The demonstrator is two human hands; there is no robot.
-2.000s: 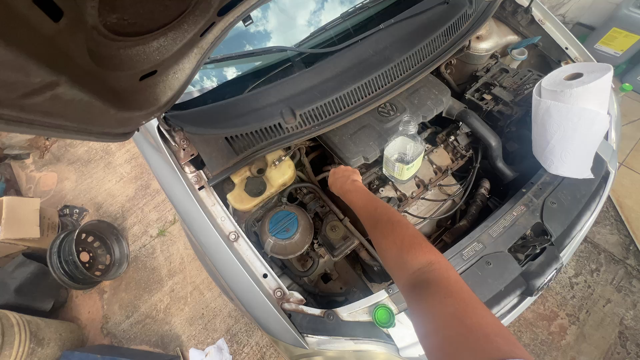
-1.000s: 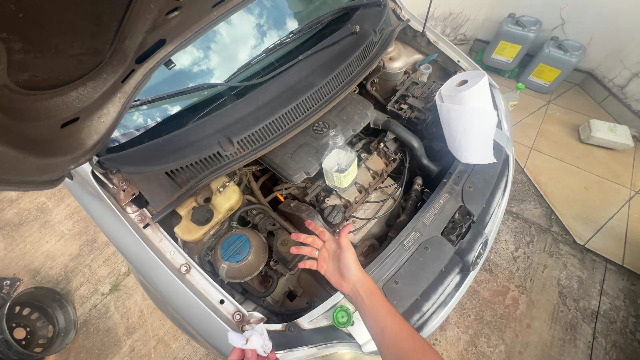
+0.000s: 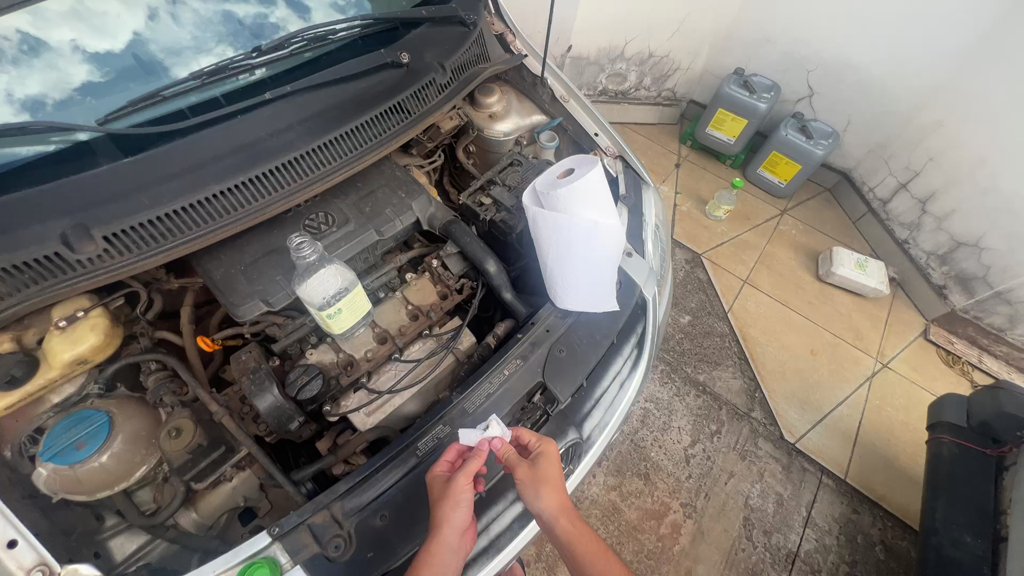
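Observation:
Both hands are together above the car's front panel. My left hand (image 3: pixel 456 488) and my right hand (image 3: pixel 538 472) pinch a small crumpled piece of white paper (image 3: pixel 485 431) between thumbs and fingers. An uncapped clear plastic bottle (image 3: pixel 332 292) with a pale label stands on the engine. To its right, a large roll of white paper towel (image 3: pixel 578 240) stands upright at the edge of the engine bay. The orange dipstick handle (image 3: pixel 209 344) shows left of the bottle. At the bottom edge lies a green cap (image 3: pixel 260 567), partly cut off.
A coolant reservoir with a blue cap (image 3: pixel 75 438) sits at left in the engine bay. Beyond the car, two grey jerrycans (image 3: pixel 738 112), a small green-capped bottle (image 3: pixel 722 202) and a white container (image 3: pixel 853 271) are on the tiles by the wall. A black tube (image 3: pixel 948 480) stands at lower right.
My right hand has moved away from the engine, where it was reaching in, and has joined the left at the white paper. The view has swung right.

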